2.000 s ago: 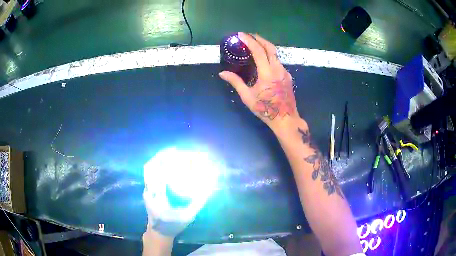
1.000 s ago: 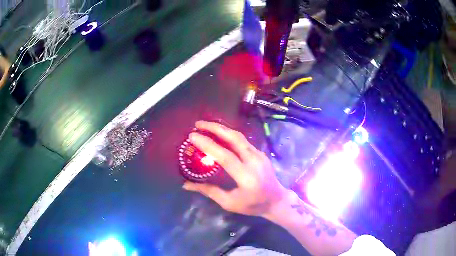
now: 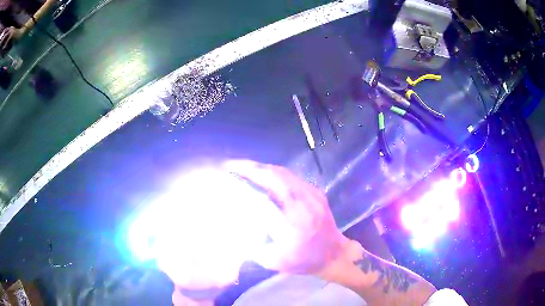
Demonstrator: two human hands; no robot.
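A very bright white and cyan glare [image 3: 203,221] covers the lit unit or units at lower centre, low in front of me. No outline shows, and I cannot tell if there is one unit or two. My right hand [image 3: 299,218] curls around the right side of the glare, its fingertips washed out. My left hand [image 3: 200,278] is at the lower left of the glare, almost wholly washed out, with its wrist at the bottom edge. Both hands appear closed on the glowing thing.
Tiny silvery bits [image 3: 200,95] lie by the white strip [image 3: 263,40]. A pale stick [image 3: 303,121], green-and-black pliers [image 3: 382,131] and yellow-handled pliers [image 3: 425,103] lie right. Glowing rings [image 3: 433,209] are lower right. Another person's hand [image 3: 7,37] shows upper left.
My right hand, which held a red-lit round black unit, is now beside my left hand at the glare. The view has shifted, and the bright light now fills the lower centre.
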